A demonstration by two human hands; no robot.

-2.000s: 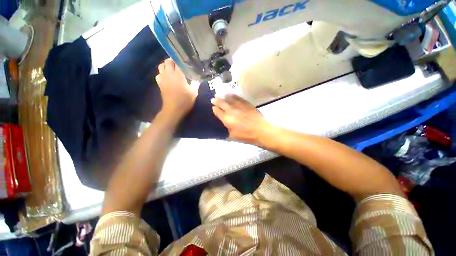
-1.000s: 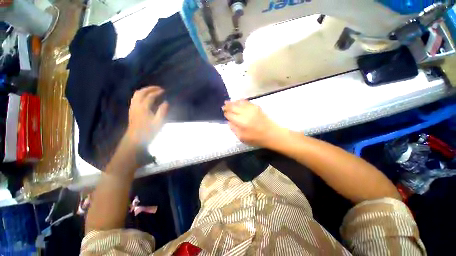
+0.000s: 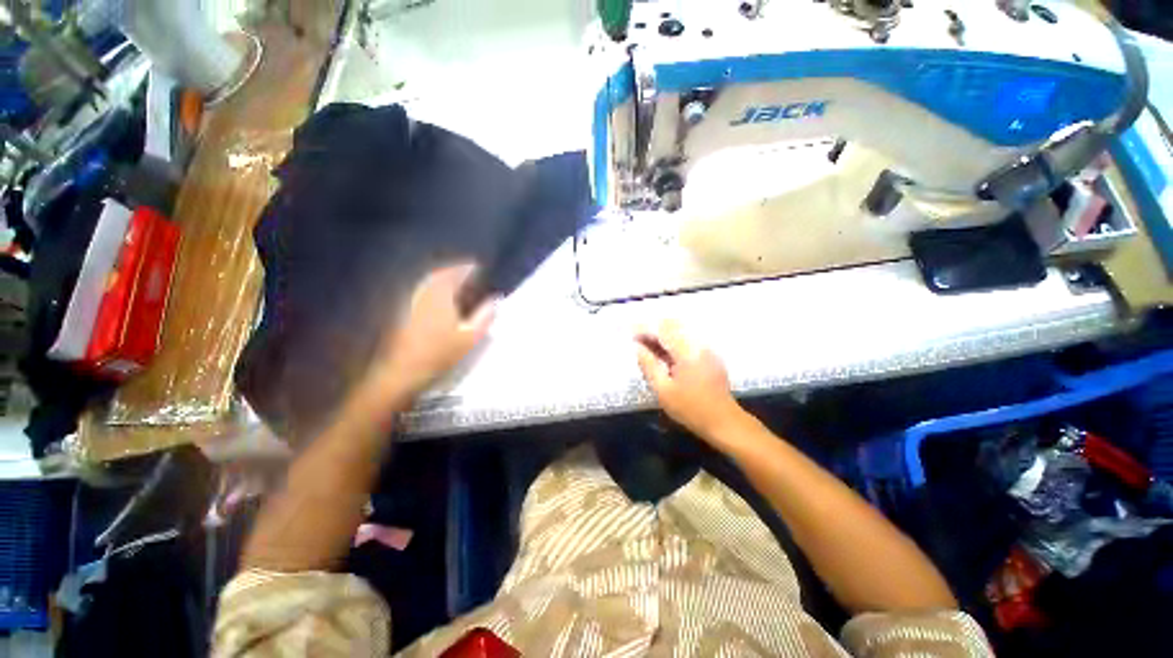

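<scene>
Dark navy cloth (image 3: 373,219) lies heaped on the left of the white machine table (image 3: 553,366), one strip reaching right to the needle area of the sewing machine (image 3: 823,97). My left hand (image 3: 444,328) is blurred, at the cloth's right edge, with a fold of cloth at its fingers. My right hand (image 3: 684,375) is over the table in front of the machine, away from the cloth, fingers curled; I see nothing in it.
A black flat rectangle (image 3: 978,256) lies on the machine bed at right. A blue crate (image 3: 916,444) with clear bags and red items is below right. A tape-covered brown board (image 3: 219,276) and a red and white box (image 3: 135,293) are at left.
The cloth has moved left and is more bunched. My right hand has let go of the cloth edge. My left hand has come onto a fold of the cloth. The view shows more of the machine.
</scene>
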